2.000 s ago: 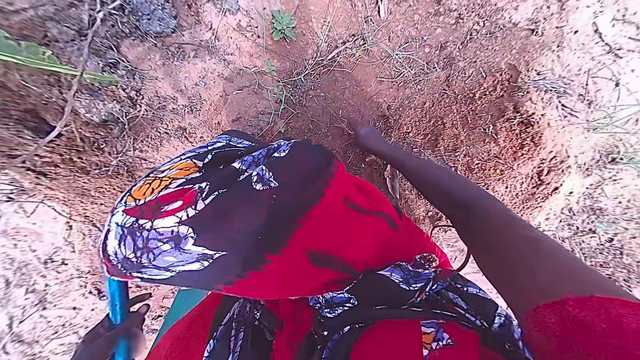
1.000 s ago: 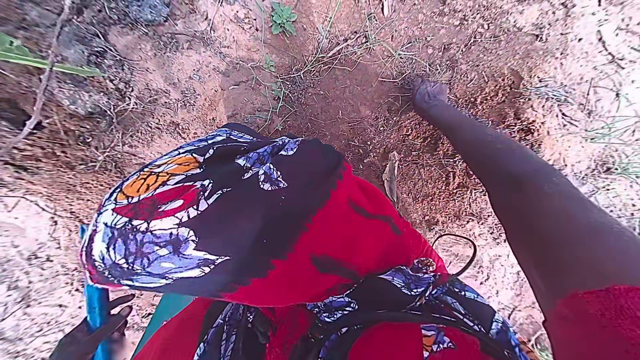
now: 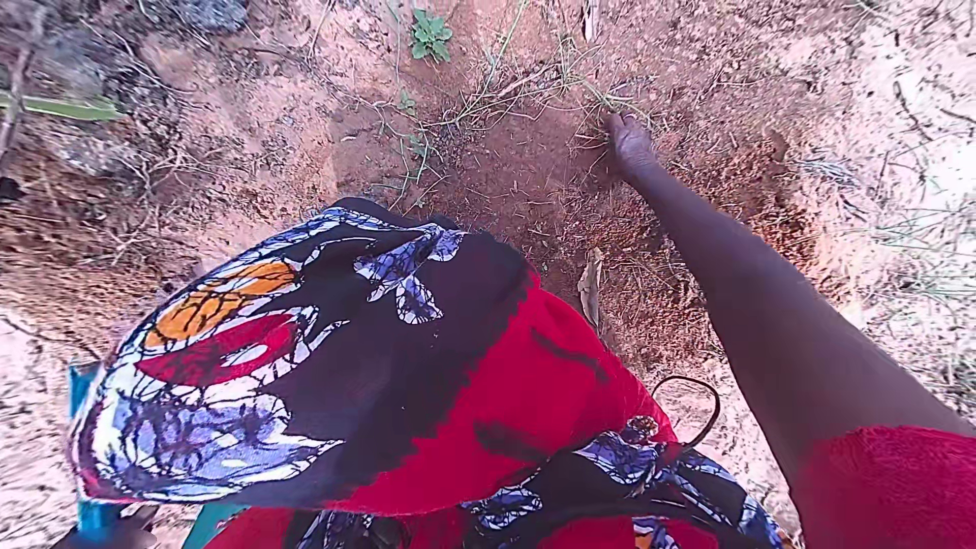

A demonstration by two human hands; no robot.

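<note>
My right hand (image 3: 631, 145) reaches out over the reddish soil at the upper middle, its fingers closed at the green grass stems (image 3: 602, 95). At the bottom left, my left hand (image 3: 114, 531) is partly under the cloth's edge and wraps a blue pole (image 3: 82, 393). Patterned red, black and white cloth (image 3: 396, 358) covers my lap and hides much of the pole. A dry brown leaf (image 3: 590, 286) lies on the soil between the cloth and my right forearm. A thin dark loop (image 3: 713, 408) sticks out beside the cloth.
A small leafy green plant (image 3: 431, 35) grows at the top. Dry twigs and roots (image 3: 145, 69) cross the ground at the upper left, near a grey stone (image 3: 213, 14) and a long green leaf (image 3: 69, 107). A green surface (image 3: 213, 524) shows under the cloth.
My right hand has moved outward, away from my body, to the grass stems; two seconds ago it was nearer the cloth. My left hand stays at the blue pole.
</note>
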